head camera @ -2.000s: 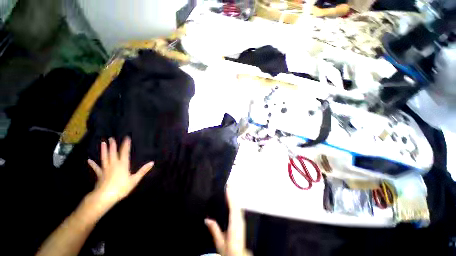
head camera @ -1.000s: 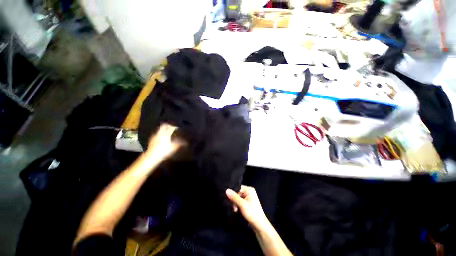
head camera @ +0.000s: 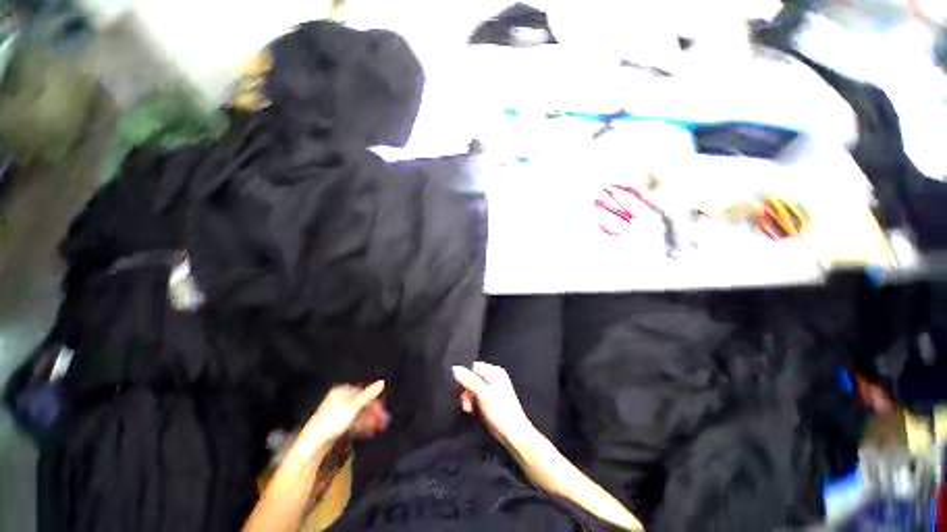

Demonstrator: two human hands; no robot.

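A black fabric garment piece point(head camera: 415, 239) lies over the table's left part and hangs down over its front edge. My left hand point(head camera: 353, 413) is at its lower part, fingers and thumb pinched together on the cloth. My right hand point(head camera: 486, 393) pinches the same cloth a little to the right, near its right edge. The cloth between the hands is dark and its edge is hard to make out. The white sewing machine with its blue stripe point(head camera: 644, 121) stands behind, overexposed. The needle area cannot be made out.
Red scissors point(head camera: 621, 210) lie on the white table point(head camera: 561, 272). Yellow-orange and red scissors point(head camera: 783, 218) lie farther right. A black garment pile point(head camera: 665, 384) is below the table on the right. More black cloth point(head camera: 125, 343) hangs at the left. A small black cloth point(head camera: 513, 25) lies at the back.
The view has tilted down. Both hands, spread flat or reaching two seconds ago, are now lower and near each other at the cloth's lower part. The cloth extends farther down towards me.
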